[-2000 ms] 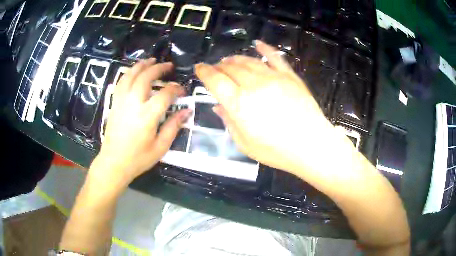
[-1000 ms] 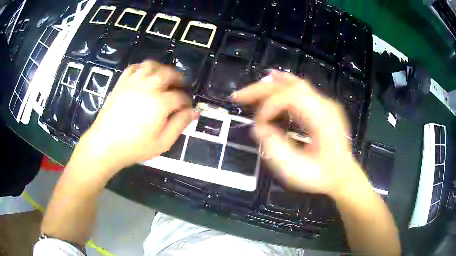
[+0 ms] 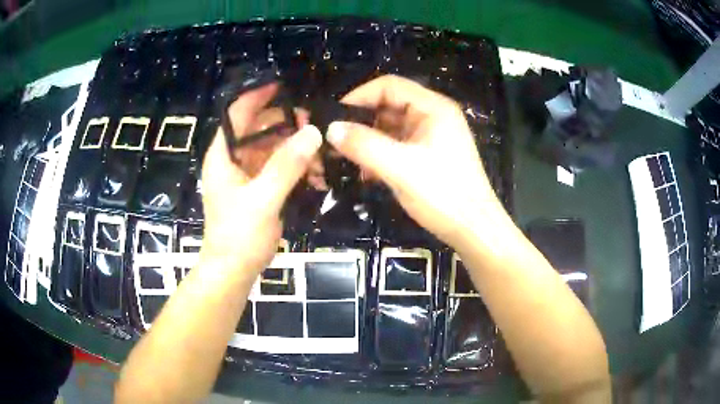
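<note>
My left hand (image 3: 264, 162) holds a black housing or frame (image 3: 260, 139) raised over the tray, its fingers showing through the opening. My right hand (image 3: 418, 154) is close beside it, thumb and fingers bent near the left thumb. Whether it grips something dark there cannot be told. A white sticker sheet (image 3: 296, 344) with black cells lies on the near part of the glossy black tray (image 3: 347, 47), partly hidden by my left forearm. Cream square outlines (image 3: 174, 147) show on pieces in the tray.
Dark crumpled scraps (image 3: 588, 106) lie beyond the tray at right, with a small white tab (image 3: 565, 175) near them. A dark panel (image 3: 556, 248) lies right of the tray. Spare sticker sheets lie at far right (image 3: 650, 237) and far left (image 3: 28, 229).
My hands have moved up and away from the sticker sheet, and the black frame now shows in my left hand. The view has shifted, showing more of the tray's far edge.
</note>
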